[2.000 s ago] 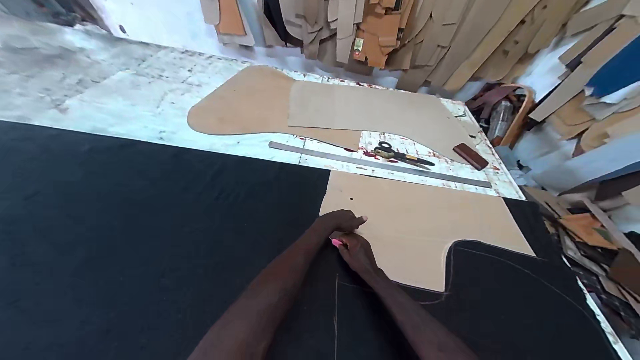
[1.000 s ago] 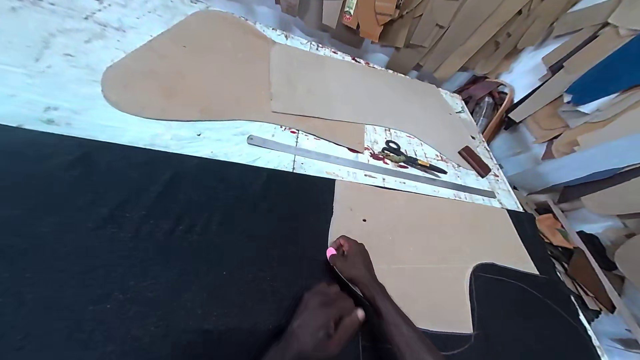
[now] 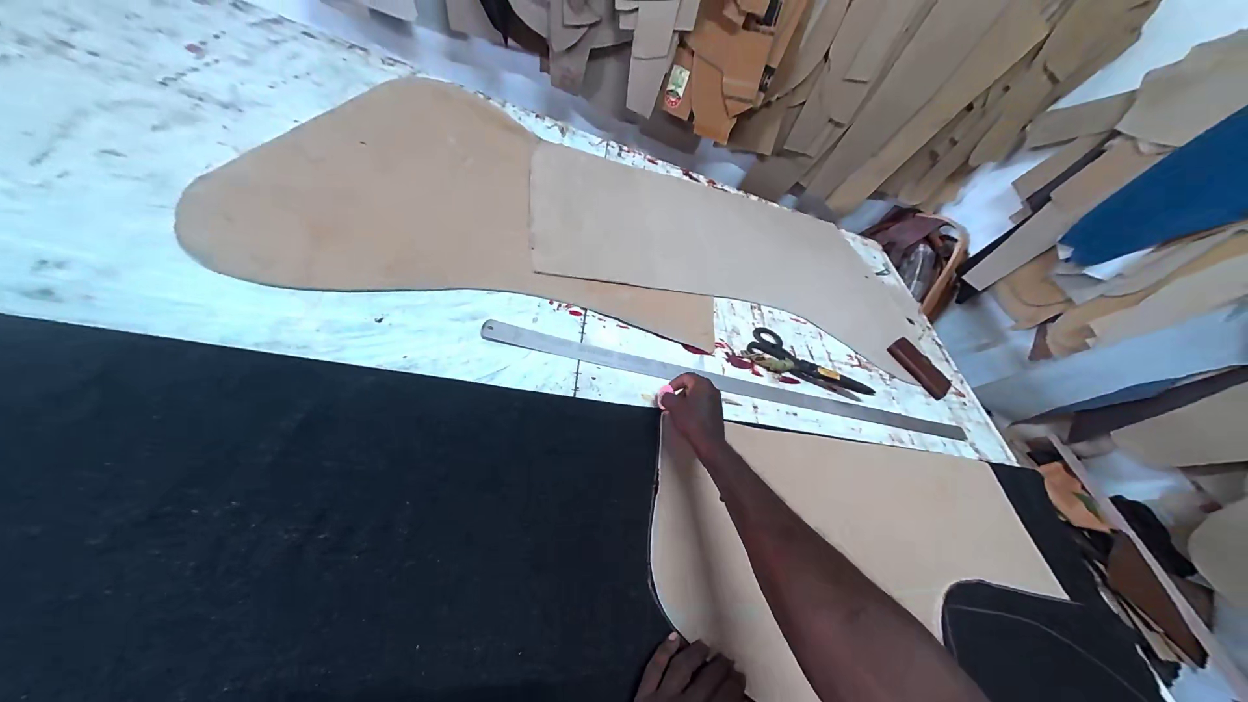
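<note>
My right hand (image 3: 696, 414) pinches a piece of pink tailor's chalk (image 3: 666, 396) at the top left corner of a tan card pattern piece (image 3: 858, 497). The pattern lies flat on black fabric (image 3: 322, 526), which is spread over the table. At the bottom edge of the view, my left hand (image 3: 687, 673) rests with its fingers on the pattern's lower left edge; part of this hand is cut off. A thin light line curves across the fabric at the lower right. Just beyond the fabric's edge lies a metal ruler (image 3: 721, 382).
Black-handled scissors (image 3: 809, 368) lie past the ruler on the white, stained table (image 3: 88, 195). Two more card patterns (image 3: 361, 205) overlap behind them, with a brown block (image 3: 918, 368) at the right. Many card patterns (image 3: 877, 88) hang along the wall, near a basket (image 3: 946, 268).
My right hand has moved up along the pattern's left edge to its top corner with the chalk. My left hand is now lower, at the bottom of the view.
</note>
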